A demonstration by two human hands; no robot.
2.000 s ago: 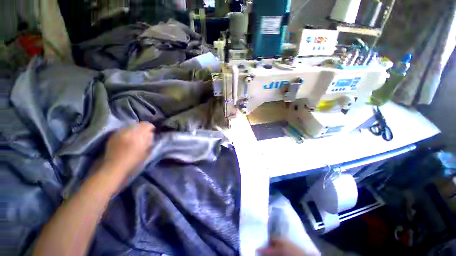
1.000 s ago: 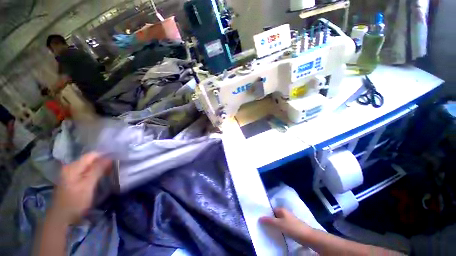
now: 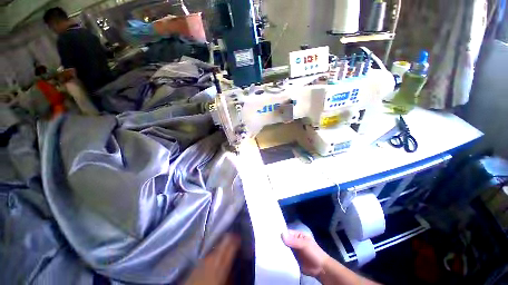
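Observation:
Silver-grey curtain fabric point(image 3: 128, 183) lies in large shiny folds left of the machine. White heading tape point(image 3: 267, 228) runs from the needle area of the white sewing machine point(image 3: 278, 108) down to the bottom edge. My right hand point(image 3: 303, 250) is at the tape's right edge, thumb on top, with its fingers partly hidden. My left hand point(image 3: 214, 264) is blurred at the bottom, over the fabric just left of the tape; its fingers are unclear.
Black-handled scissors point(image 3: 404, 136) and a green bottle point(image 3: 409, 86) stand or lie on the white table point(image 3: 356, 172). A white tape roll point(image 3: 365, 217) is below it. Thread cones point(image 3: 345, 16) are behind. A person point(image 3: 81, 53) is at the far left. A red item point(image 3: 51, 97) shows nearby.
My left hand has moved from the lifted fabric at left down towards the tape, and the fabric now lies in a broad fold. My right hand remains at the tape's edge.

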